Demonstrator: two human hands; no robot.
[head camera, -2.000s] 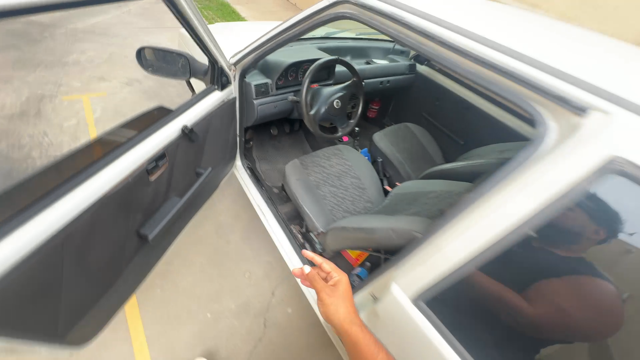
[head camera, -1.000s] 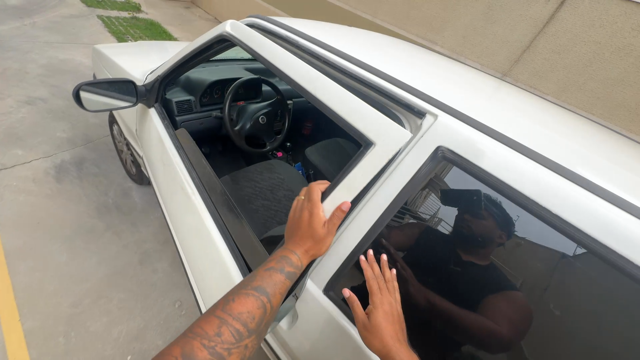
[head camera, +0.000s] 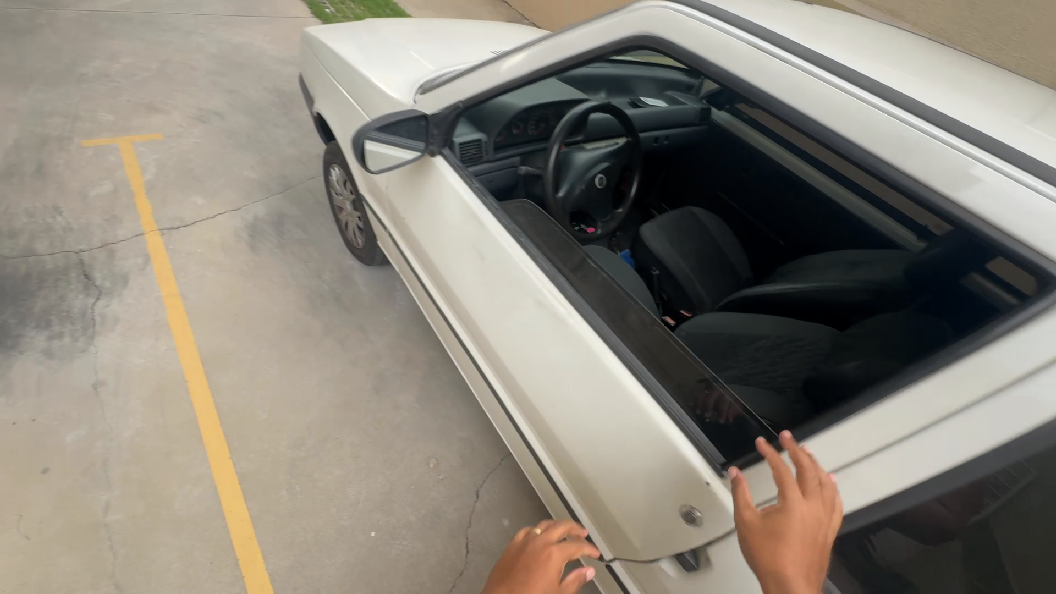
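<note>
The white car's front door (head camera: 569, 338) now sits flush with the body, its window partly lowered. My left hand (head camera: 544, 557), with a ring on one finger, is near the door's lower rear edge; it holds nothing, its fingers loosely bent. My right hand (head camera: 788, 516) is raised with fingers spread by the rear corner of the window opening, close to the door frame; whether a fingertip touches it I cannot tell. Between the hands are a round door lock (head camera: 691, 516) and a dark door handle (head camera: 691, 560). Through the window show the steering wheel (head camera: 594, 169) and grey seats (head camera: 697, 252).
A side mirror (head camera: 394, 142) juts out at the door's front. The front wheel (head camera: 348, 202) stands on cracked concrete, left of which runs a yellow painted line (head camera: 190, 363). Behind the car's roof rises a beige wall (head camera: 982, 33). The dark rear side window (head camera: 949, 520) is at lower right.
The door stood wide open two seconds ago and is now closed against the body. My left hand was on the window frame one second ago and is now lower, off the frame.
</note>
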